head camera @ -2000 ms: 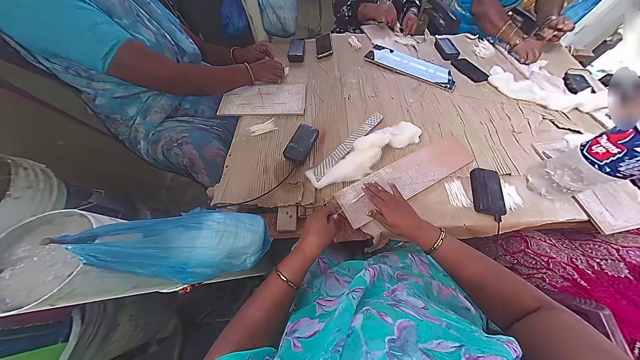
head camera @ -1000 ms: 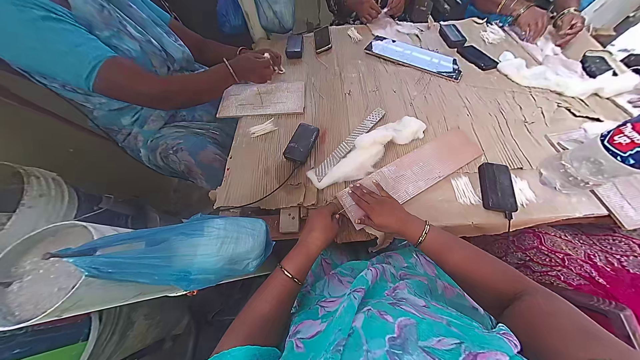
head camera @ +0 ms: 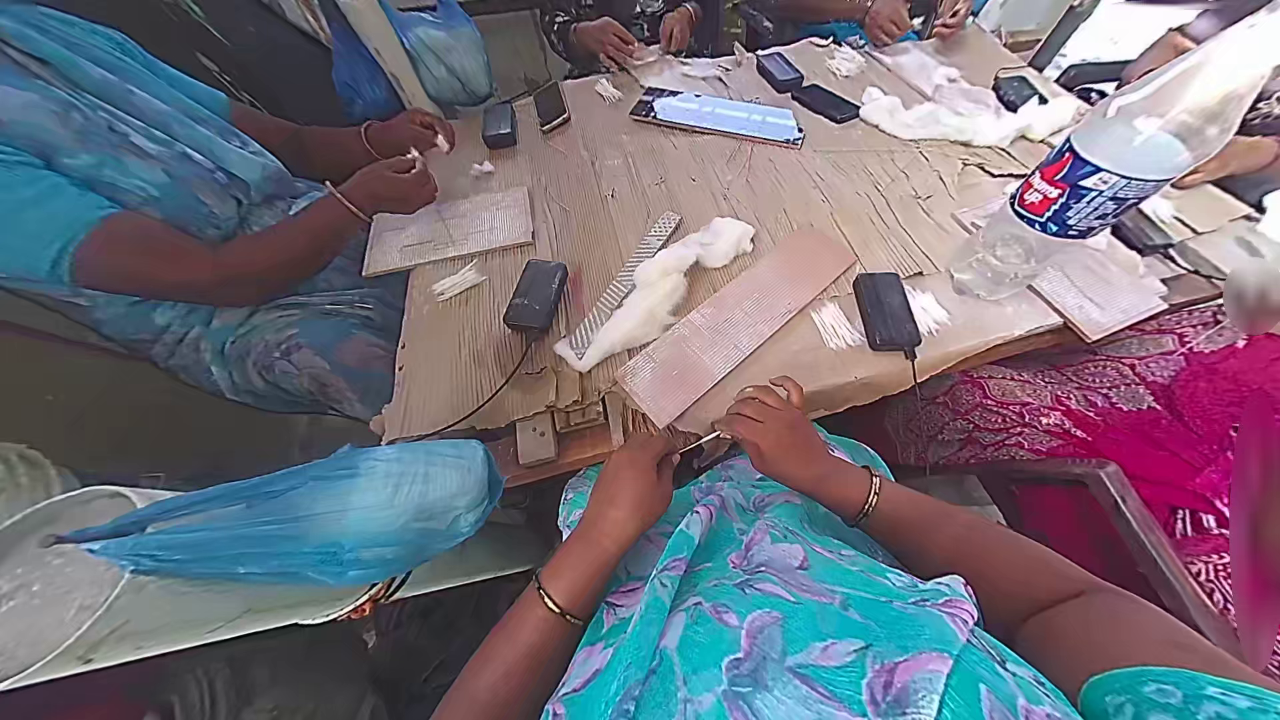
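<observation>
A thin white cotton wick (head camera: 698, 441) is stretched between my left hand (head camera: 632, 485) and my right hand (head camera: 782, 432), near the table edge above my lap. The fingers of both hands are closed on its ends. Just beyond them lies a ribbed pinkish board (head camera: 737, 325), which neither hand touches. Left of the board, a fluffy strip of cotton wool (head camera: 655, 292) rests partly over a patterned metallic-looking strip (head camera: 640, 268). White wicks (head camera: 835, 326) lie in a small pile right of the board, beside a black device with a cable (head camera: 886, 312).
A blue plastic bag (head camera: 330, 510) lies across a white bucket (head camera: 70, 640) at lower left. Another black device (head camera: 536, 296) and a tablet (head camera: 717, 117) are on the cardboard-covered table (head camera: 560, 215). A plastic bottle (head camera: 1090, 190) stands at right. Co-workers' hands (head camera: 395, 180) are around the table.
My right hand has left the ribbed board and come back to the table edge, where a wick now shows between both hands. A bottle has come further into view at right, tilted.
</observation>
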